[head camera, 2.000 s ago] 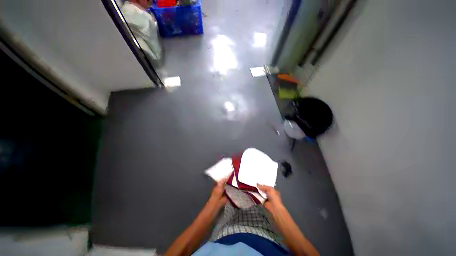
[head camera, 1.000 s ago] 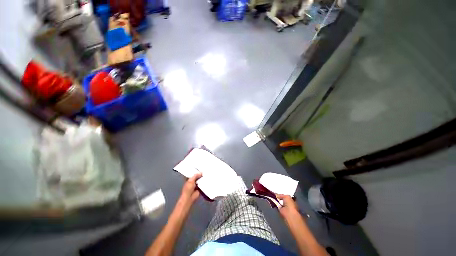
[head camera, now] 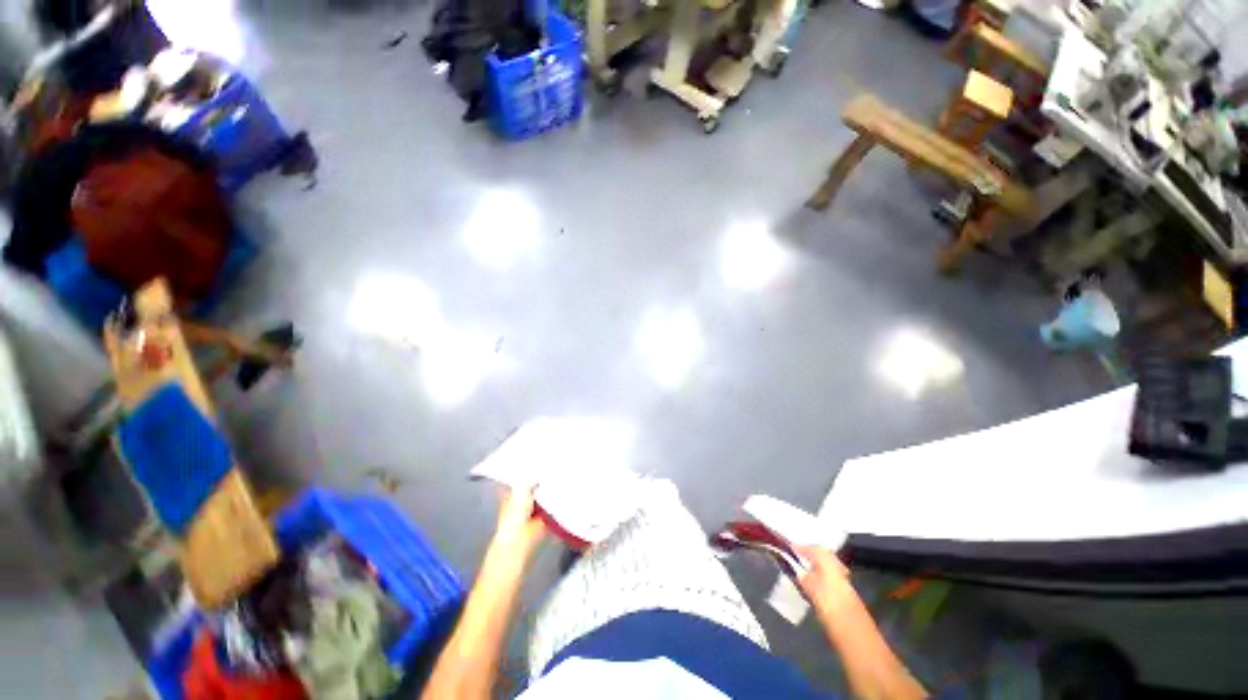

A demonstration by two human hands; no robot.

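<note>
My left hand (head camera: 517,527) holds white cut pieces (head camera: 582,465) with a dark red edge, at the lower middle, in front of my legs. My right hand (head camera: 819,572) holds a smaller bunch of white and dark red pieces (head camera: 773,531), to the right of my legs. The two bunches are apart. The fingertips of both hands are partly hidden by the pieces or blurred.
A white table (head camera: 999,472) with a black crate (head camera: 1183,410) stands at the right. A blue crate of cloth (head camera: 431,581) and a wooden bench (head camera: 226,547) are at the lower left. Another blue crate (head camera: 537,85) and a wooden bench (head camera: 910,137) stand farther off.
The view has moved from the doorway into the workshop. The pieces, held together at first, are now in two separate bunches. The blue crate has shifted to the lower left, and the white table has appeared.
</note>
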